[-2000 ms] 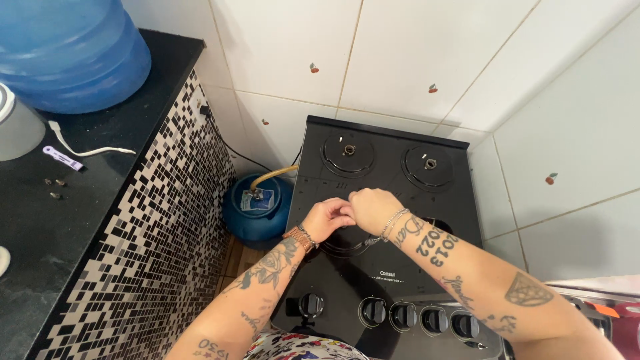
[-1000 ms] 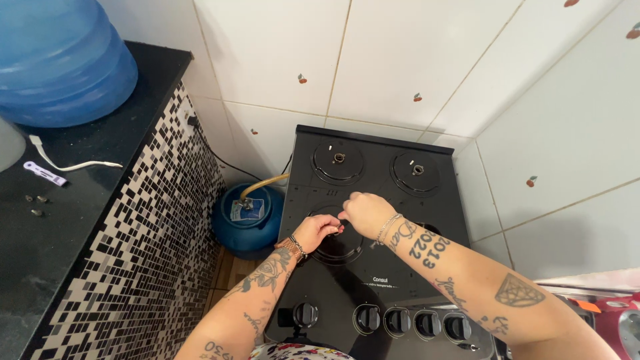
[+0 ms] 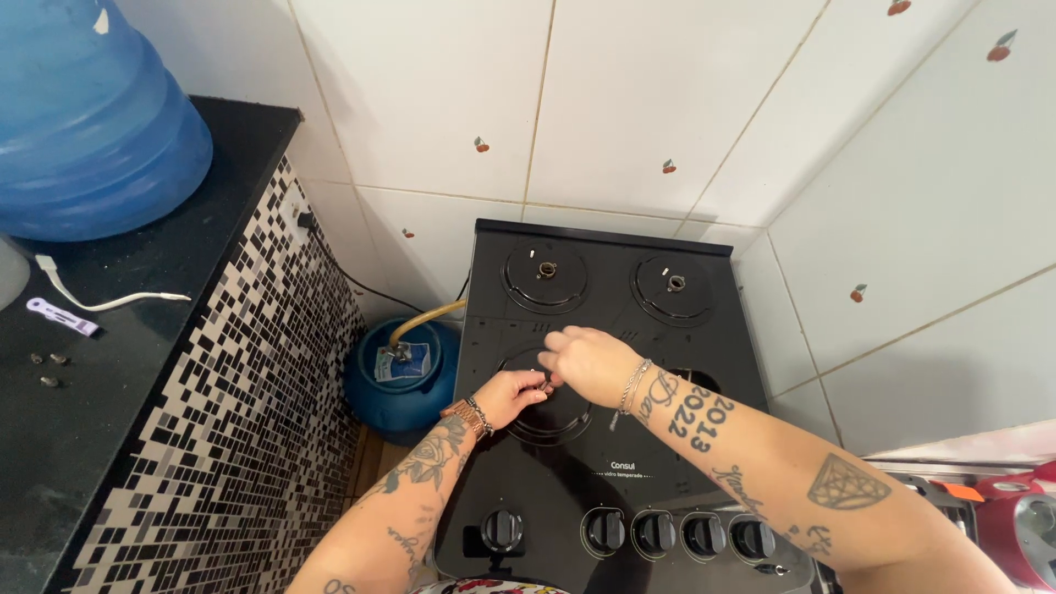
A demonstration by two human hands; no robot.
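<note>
Both hands are over the front left burner well of a black Consul glass-top gas stove. My left hand, with a watch at the wrist, pinches a small part too hidden to name, its fingertips near the burner's centre. My right hand is just beside and above it, fingers curled down and fingertips close to the left ones; what they hold is hidden. The two rear burners show bare metal gas fittings without caps or grates. Black control knobs line the front.
Left is a dark counter with a blue water jug, a white cable, a purple-and-white tool and several small metal pieces. A blue gas cylinder with a yellow hose stands beside the stove. Red items lie at right.
Two seconds ago the hands met over the burner; they then drew slightly apart, and now their fingertips are close together again. The view has shifted somewhat.
</note>
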